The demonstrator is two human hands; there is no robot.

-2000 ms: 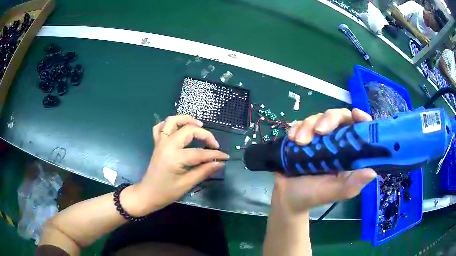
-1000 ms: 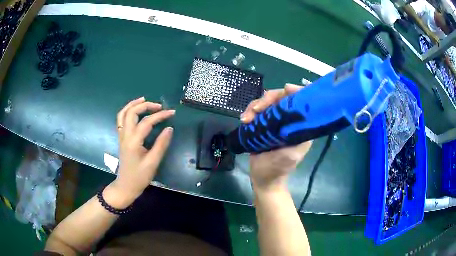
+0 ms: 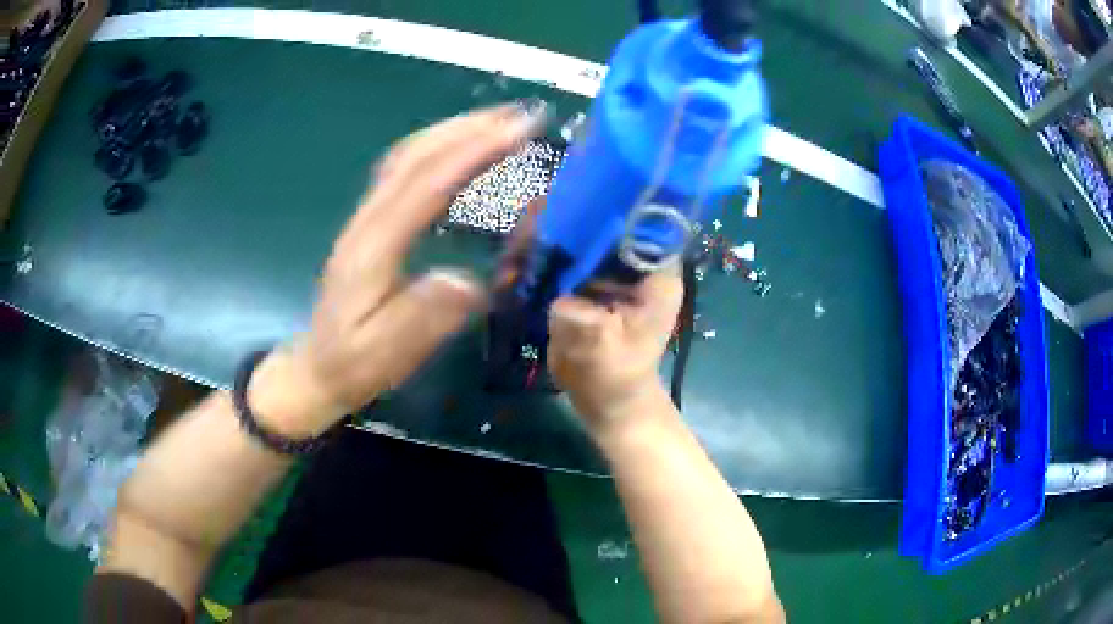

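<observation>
My right hand (image 3: pixel 610 335) is closed around the electric screwdriver (image 3: pixel 653 140), which stands steeply over the jig with its hanging loop towards me. My left hand (image 3: pixel 397 262) is blurred, fingers apart and raised, left of the screwdriver and partly over the screw tray (image 3: pixel 503 189). The dark jig (image 3: pixel 503 366) lies below the screwdriver, mostly covered by it and my right hand. A small board with a red wire (image 3: pixel 531 356) shows at the jig. The screwdriver's bit is hidden.
A pile of black plastic housings (image 3: pixel 137 128) lies at the left, beside a cardboard box (image 3: pixel 55 104). Wired circuit boards (image 3: pixel 736 258) lie right of the screwdriver. The blue parts bin (image 3: pixel 918 354) with a plastic bag (image 3: pixel 976 250) is at the right.
The screwdriver has swung from lying slanted to the right to steeply upright over the jig. My left hand has moved up and right, towards the screw tray. The wired boards show again.
</observation>
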